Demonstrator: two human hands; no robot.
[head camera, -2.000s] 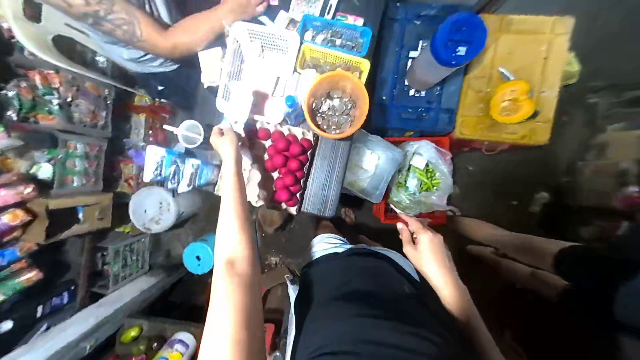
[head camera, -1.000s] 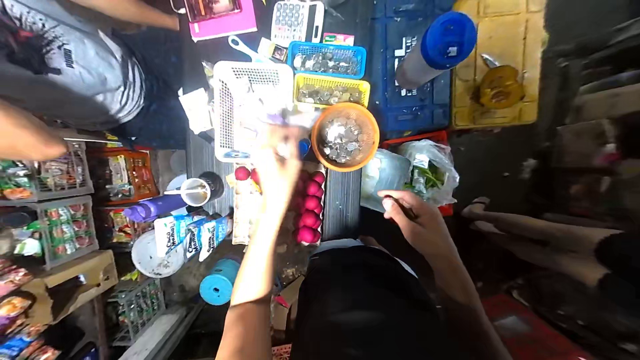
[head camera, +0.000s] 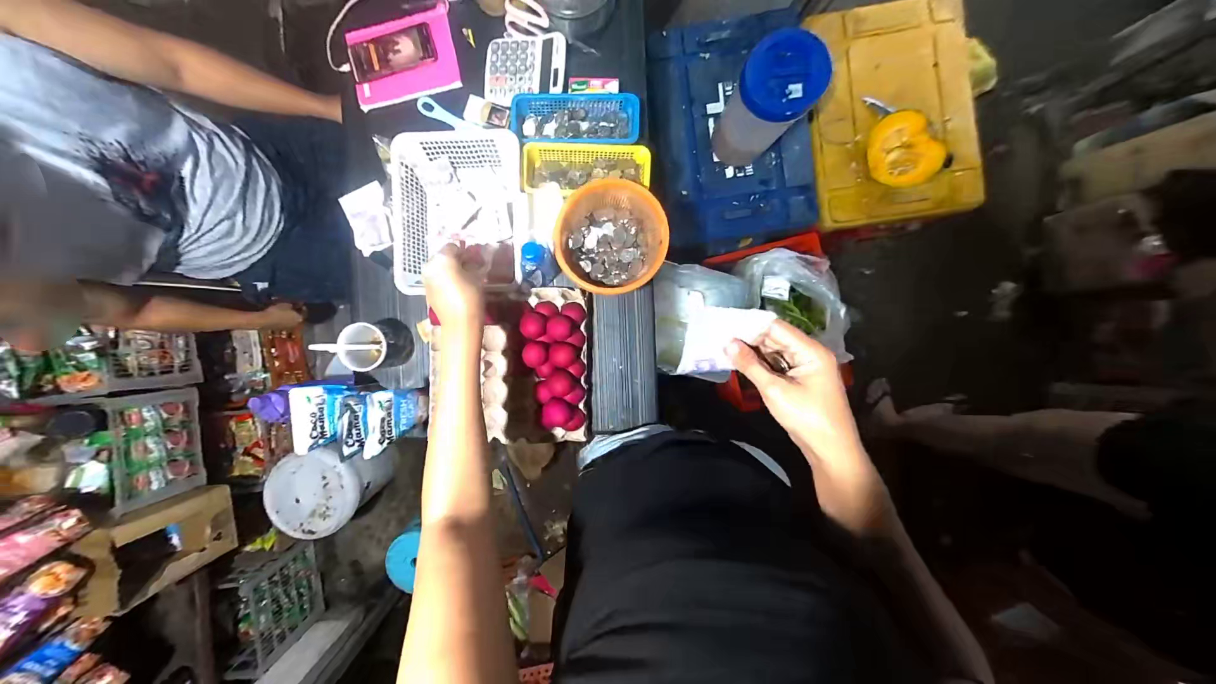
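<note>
My left hand (head camera: 454, 277) reaches into the near end of a white plastic basket (head camera: 406, 214) that holds overexposed papers, likely banknotes; glare hides whether its fingers grip one. My right hand (head camera: 784, 366) holds a pale, washed-out banknote (head camera: 719, 340) and what look like coins, beside a plastic bag of green vegetables (head camera: 798, 290). Between the hands stand an orange bowl of coins (head camera: 611, 237) and an egg tray (head camera: 494, 385) with magenta eggs (head camera: 556, 366). Beyond lie a yellow basket of coins (head camera: 586, 169) and a blue basket of coins (head camera: 575, 121).
A person (head camera: 204, 180) stands at the left side. A calculator (head camera: 518, 68) and a phone (head camera: 391, 52) lie at the far end. A blue-lidded container (head camera: 784, 76) and a cut squash (head camera: 904, 149) rest on crates at right. A cup (head camera: 361, 347) is near the table's left edge.
My left hand has moved from over the egg tray into the white basket. A pale banknote now shows in my right hand. The other person's arms have shifted.
</note>
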